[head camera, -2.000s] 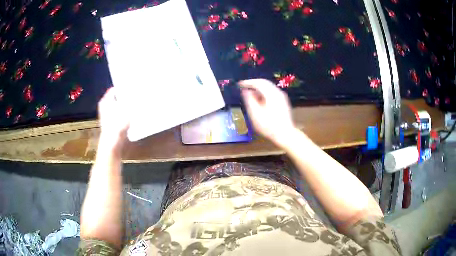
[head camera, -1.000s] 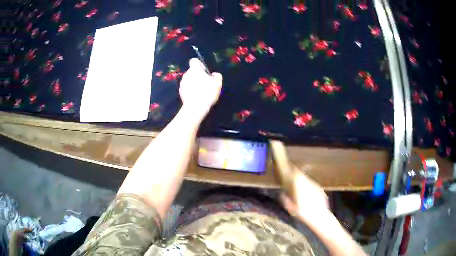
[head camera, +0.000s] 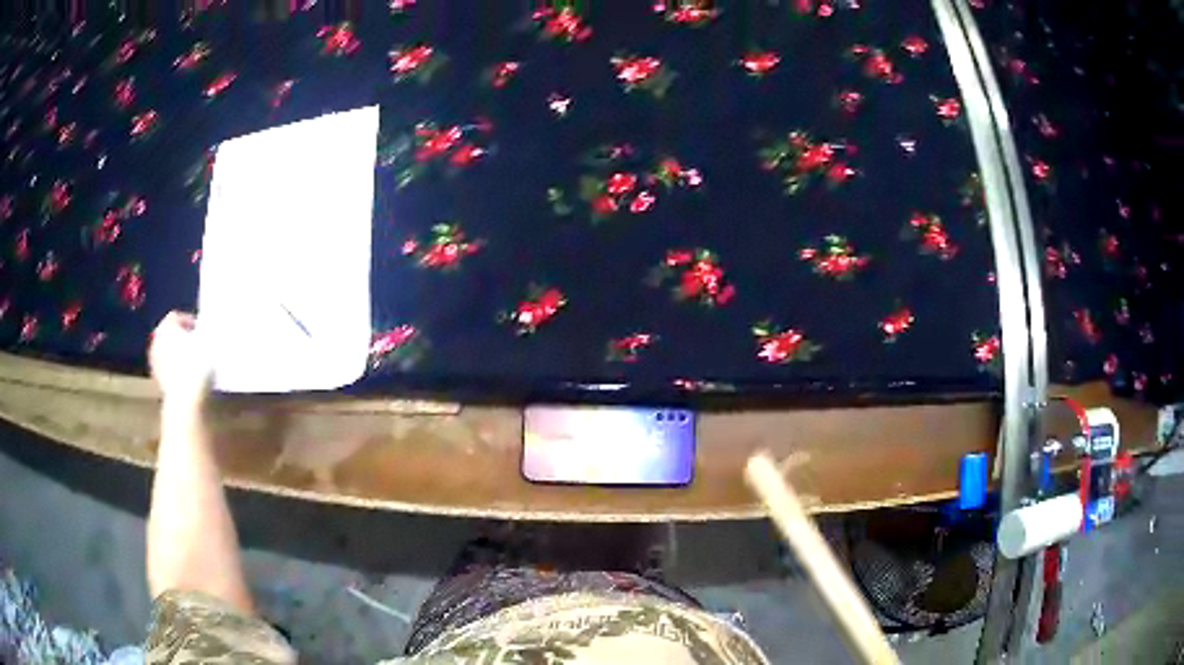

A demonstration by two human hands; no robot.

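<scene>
A white paper sheet (head camera: 288,234) lies on the black floral fabric (head camera: 519,195) at the left, near the table edge. A thin pen (head camera: 296,320) lies on the sheet's lower part. My left hand (head camera: 179,353) is at the sheet's lower left edge; its fingers are too blurred to tell whether they grip it. A smartphone (head camera: 608,446) lies back up on the brown wooden table edge in the middle. A pale wooden strip (head camera: 818,559) slants from the table edge out of the bottom of the picture. My right hand is out of view.
A silvery double rail (head camera: 1010,234) crosses the fabric at the right. At its near end are a white cylinder (head camera: 1040,526), a blue block (head camera: 973,481) and a red, white and blue unit (head camera: 1101,468). A round fan-like grille (head camera: 925,572) is below the table edge.
My left hand has left the middle of the fabric and moved to the paper's left edge. The pen has gone from it to the paper. My right hand has gone out of view at the bottom.
</scene>
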